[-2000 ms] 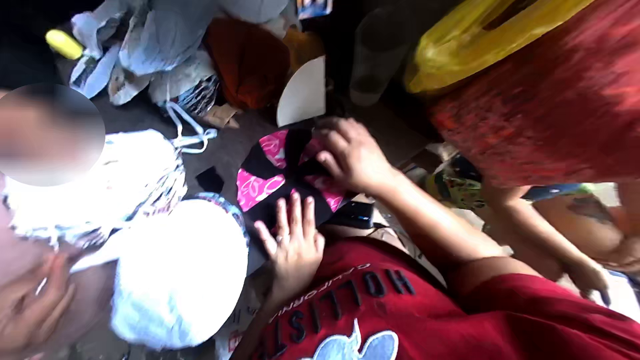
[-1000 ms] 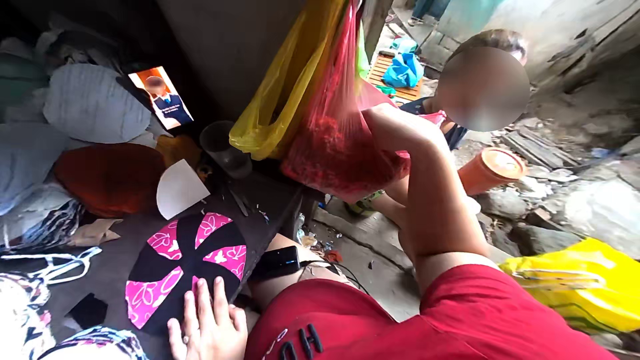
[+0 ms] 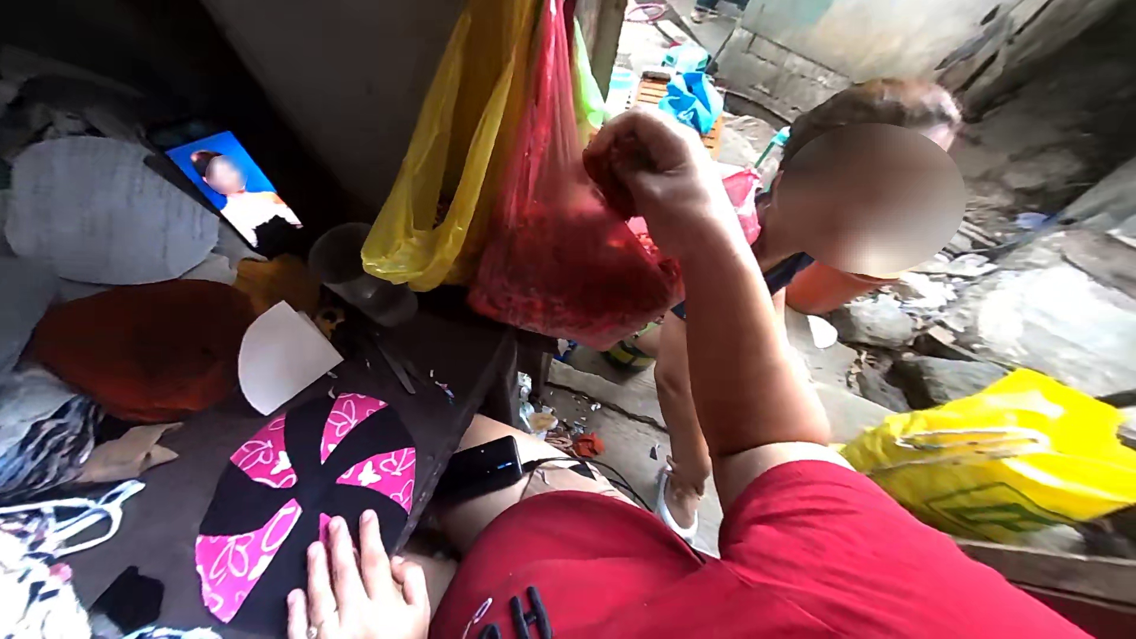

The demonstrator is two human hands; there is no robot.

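Note:
A round black cloth piece with pink patterned wedges (image 3: pixel 364 475) lies flat on the dark table. My left hand (image 3: pixel 355 586) rests palm down on its near edge, fingers apart, a ring on one finger. My right hand (image 3: pixel 652 173) is raised beside the hanging red plastic bag (image 3: pixel 577 266), its fingers curled; whether anything is inside them cannot be told. A white folded piece (image 3: pixel 284 359) and scissors (image 3: pixel 390 364) lie beyond the round piece.
A yellow plastic bag (image 3: pixel 426 213) hangs beside the red one. A clear cup (image 3: pixel 364 275), a lit phone (image 3: pixel 235 191) and cloth piles (image 3: pixel 146 346) stand or lie at the back left. A black device (image 3: pixel 479 470) rests on my thigh. A person (image 3: pixel 874 177) is at the right, near a yellow bag (image 3: pixel 1003 453).
My right hand has left the round cloth, where it lay two seconds ago, and is now up by the red bag. My left hand stays on the cloth. The view has swung right.

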